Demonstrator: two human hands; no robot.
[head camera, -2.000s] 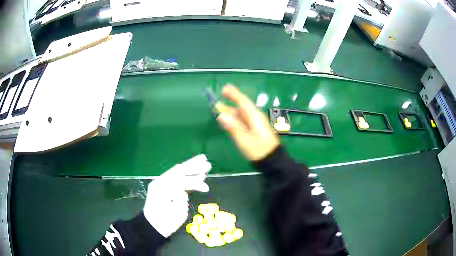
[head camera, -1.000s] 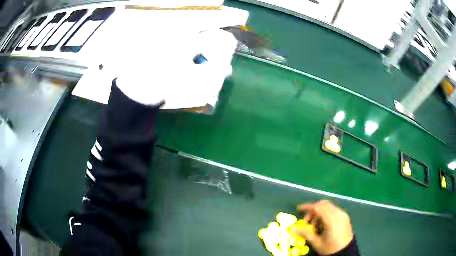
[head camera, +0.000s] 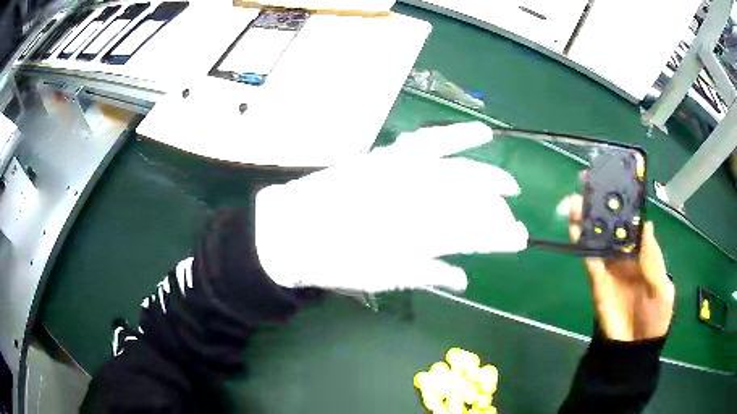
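A black phone frame (head camera: 612, 190) is held up over the belt between both hands, its camera end to the right. Yellow shows in its camera holes. My left hand (head camera: 396, 214), in a white glove, grips the frame's left part and hides that end. My bare right hand (head camera: 626, 283) holds the camera end from below, with fingers behind it. A heap of yellow pieces (head camera: 459, 383) lies on the dark-green bench below, at the frame's bottom edge.
A white carrier board (head camera: 323, 101) at upper left bears one phone frame (head camera: 263, 47); several more lie in a row farther left. A fitted frame (head camera: 711, 309) lies on the green belt (head camera: 517, 283) at right. Crumpled clear film (head camera: 440, 87) lies by the belt's far edge.
My left hand has moved from the carrier board to the right with a frame. My right hand has left the yellow heap and now holds the frame's camera end. Another frame shows on the board.
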